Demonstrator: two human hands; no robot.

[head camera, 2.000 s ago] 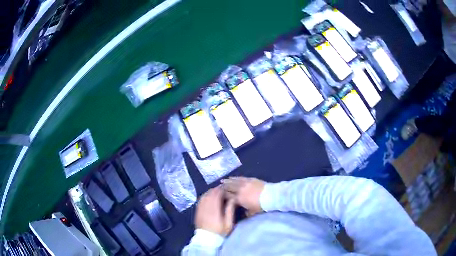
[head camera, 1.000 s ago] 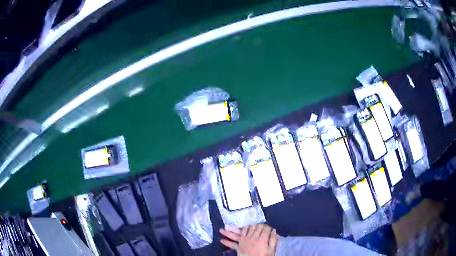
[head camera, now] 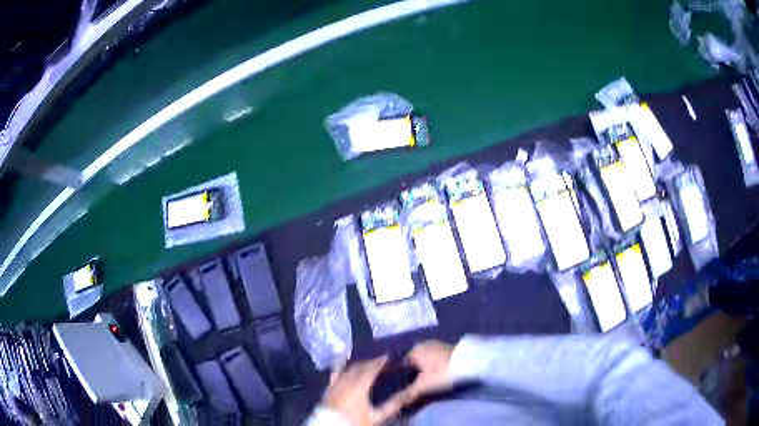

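My left hand (head camera: 354, 396) and my right hand (head camera: 430, 366) are close together at the bottom edge, fingers curled around a dark unit (head camera: 391, 382). It is mostly hidden by the fingers and blends with the black mat. Beyond the hands, a row of open units (head camera: 389, 265) with white faces, yellow bands and green ends lies on bubble bags (head camera: 403, 318). More open units (head camera: 603, 293) lie to the right. Several dark back covers (head camera: 260, 279) lie in two rows to the left.
The green conveyor belt (head camera: 283, 166) carries three bagged units (head camera: 379, 135) beyond the mat. A crumpled clear bag (head camera: 323, 312) lies left of the row. A white machine (head camera: 104, 359) with a red switch and a plastic-covered strip (head camera: 158, 333) are at lower left. A carton (head camera: 707, 345) is at lower right.
The view has swung, bringing more belt and a third bagged unit into sight. A second ago one hand showed with spread fingers; now both hands are together at the bottom.
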